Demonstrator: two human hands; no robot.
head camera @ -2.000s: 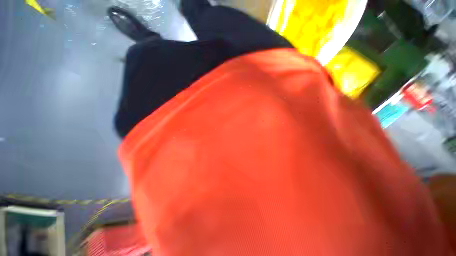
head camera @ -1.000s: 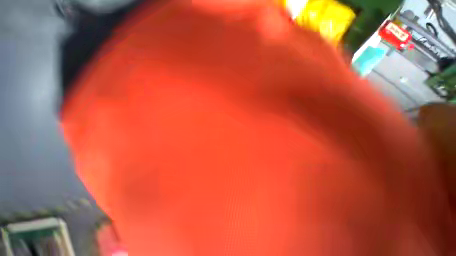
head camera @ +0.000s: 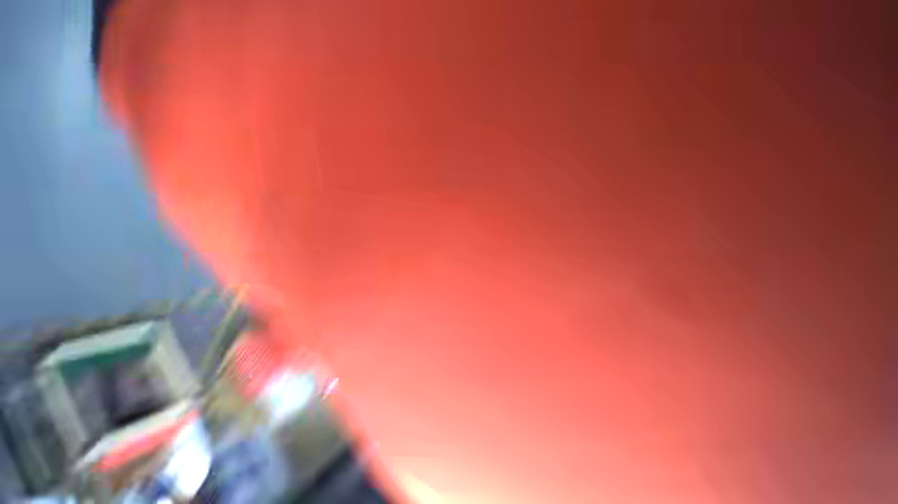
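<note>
A large blurred orange-red cloth (head camera: 512, 246), which looks like clothing, fills most of the head view from the upper left to the right and bottom edges. Its left edge curves down towards the bottom middle. It lies very close to the camera and hides what is behind it. Neither my left hand nor my right hand can be made out.
The grey floor (head camera: 59, 217) shows at the left. At the lower left is a blurred pale-framed box-like thing (head camera: 179, 364) with a green inner side. Red (head camera: 258, 362), white and bluish things lie beside it, too blurred to name.
The view has shifted. The orange-red cloth now covers the right side, and the yellow bags and the red and teal things there are out of view. More shows at the lower left.
</note>
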